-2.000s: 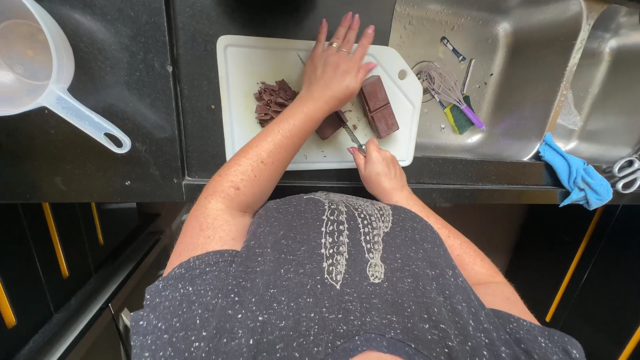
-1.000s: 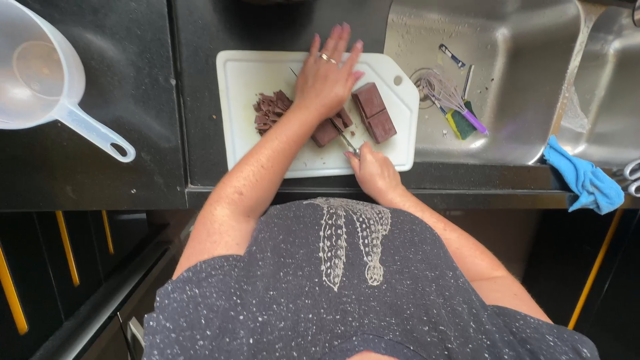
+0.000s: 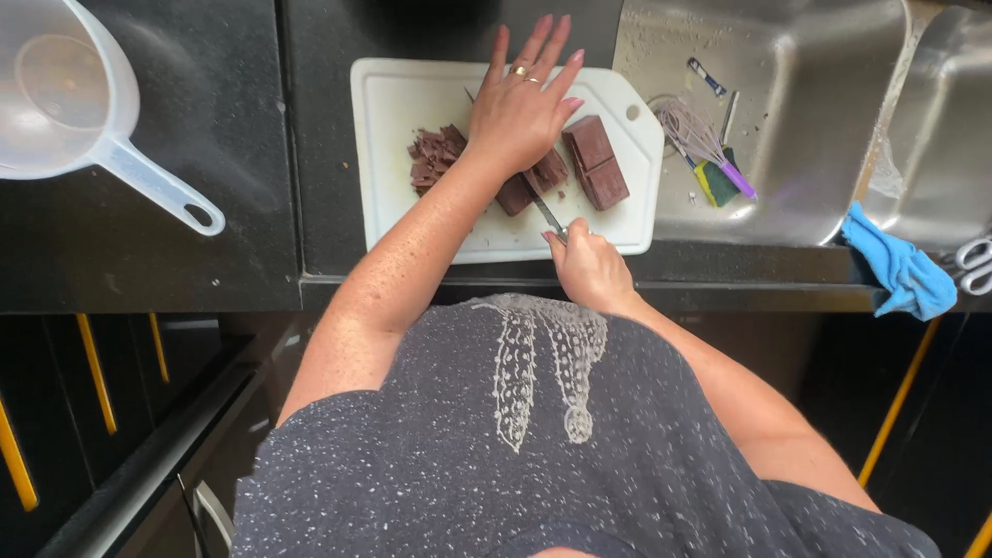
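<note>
My right hand [image 3: 593, 263] is closed around the handle of a knife [image 3: 549, 213], whose blade runs up and left under my left hand and lies at a block of chocolate [image 3: 513, 195]. My left hand [image 3: 521, 112] is flat over the blade, fingers spread, palm down; its underside is hidden. Cut chocolate [image 3: 552, 172] lies just right of the blade. A pile of chopped chocolate [image 3: 435, 155] is left of my left wrist, and a larger chocolate block [image 3: 597, 163] sits at the right. All rest on a white plastic cutting board [image 3: 496, 249].
A translucent plastic jug with a handle [image 3: 159, 186] stands at the left on the black countertop [image 3: 209, 263]. Right of the board, a steel sink [image 3: 821, 155] holds a purple-handled whisk [image 3: 697, 139] and a sponge [image 3: 719, 184]. A blue cloth [image 3: 899, 267] hangs over the counter edge beside scissors [image 3: 975, 265].
Some cut chocolate now shows between the blade and the right-hand block, where less was visible before. Both hands stay at the knife.
</note>
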